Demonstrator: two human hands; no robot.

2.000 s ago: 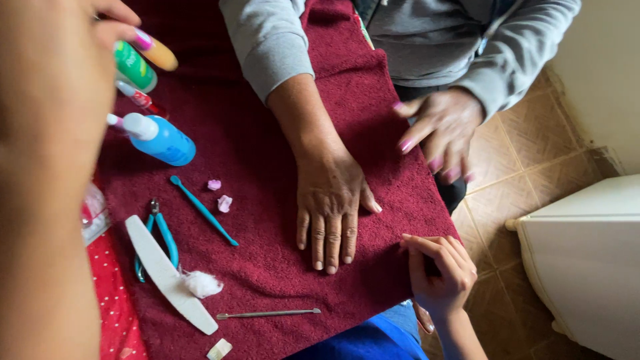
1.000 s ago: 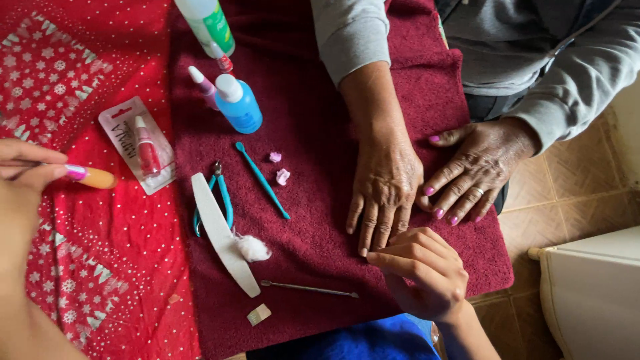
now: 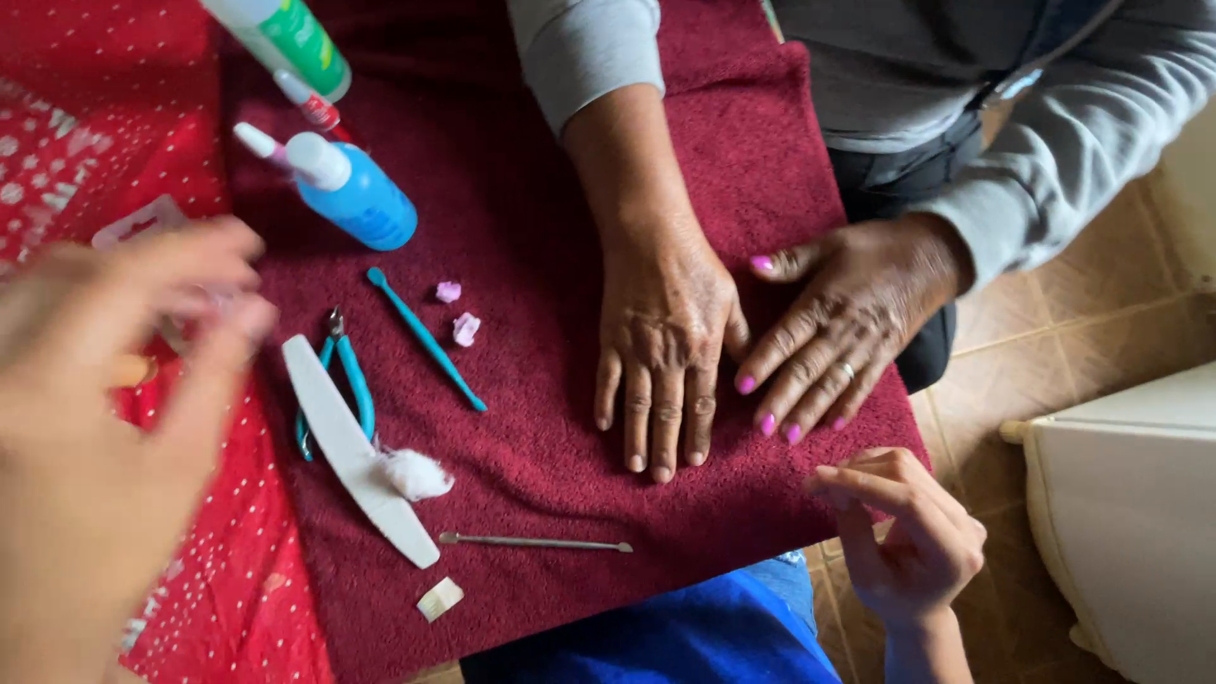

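At left, my blurred left hand (image 3: 142, 380) is raised near the packaging, its fingers spread. A rounded orange-brown end (image 3: 133, 370) shows beside it; whether I hold it is unclear. My right hand (image 3: 902, 532), loosely curled with no object visible, is at the towel's lower right edge. Another person's bare-nailed hand (image 3: 665, 332) lies flat on the dark red towel (image 3: 532, 418); their pink-nailed hand (image 3: 836, 323), with a ring, rests beside it. Teal-handled cuticle nippers (image 3: 356, 380) lie partly under a white nail file (image 3: 351, 446), with cotton (image 3: 415, 473) touching the file.
A teal stick tool (image 3: 427, 337), pink crumpled bits (image 3: 465, 329), a metal cuticle pusher (image 3: 537, 542) and a small pale block (image 3: 440, 599) lie on the towel. Behind are a blue bottle (image 3: 366, 204), a green-labelled bottle (image 3: 304, 47) and small polish bottles (image 3: 309, 100).
My right hand has moved away from the other person's fingertips, where it was one second ago. My left hand has come closer to the tools. The other person's pink-nailed hand, blurred at first, now rests flat.
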